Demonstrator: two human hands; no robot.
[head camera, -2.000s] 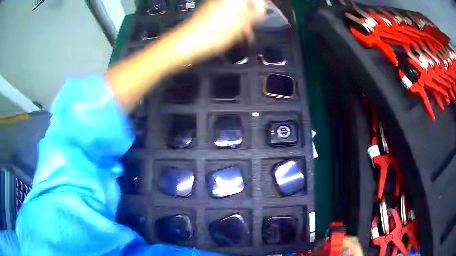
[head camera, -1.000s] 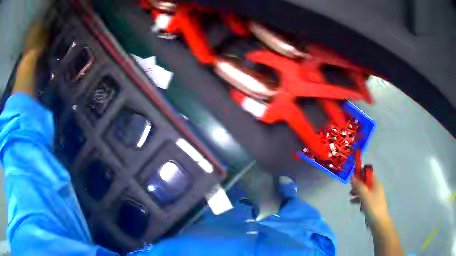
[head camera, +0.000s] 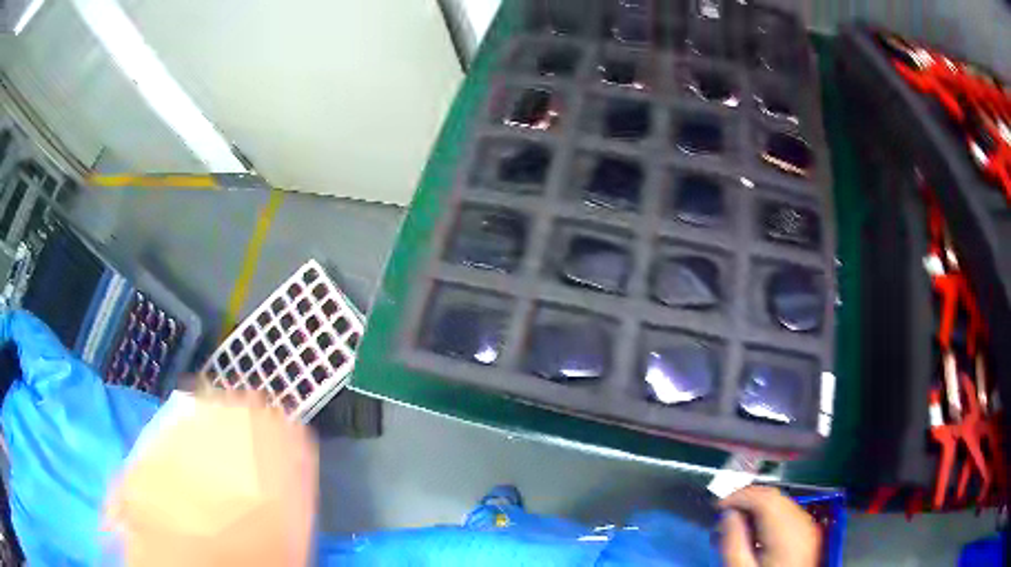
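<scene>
The small-pocket black foam tray (head camera: 641, 216) lies on the green bench, with a smartwatch body in many square pockets. Most show glossy black screens, such as one watch (head camera: 678, 374) in the front row. My left hand (head camera: 216, 482) is large and blurred at the lower left, off the bench; its fingers and any held thing cannot be made out. My right hand (head camera: 776, 529) is at the bottom edge, just below the tray's front right corner, fingers curled and partly cut off. A small dark spot shows at its fingertips, too unclear to name.
A large black foam tray (head camera: 876, 277) with red spring clamps (head camera: 962, 443) stands at the right. A blue bin (head camera: 829, 521) shows partly behind my right hand. A white blister tray (head camera: 290, 343) and stacked trays (head camera: 144, 338) are at the left. A pale wall panel (head camera: 322, 89) is behind.
The view has swung left from the floor bin to the bench. My right hand has moved from beside the bin, and the red clamp it held no longer shows. My left hand has left the tray.
</scene>
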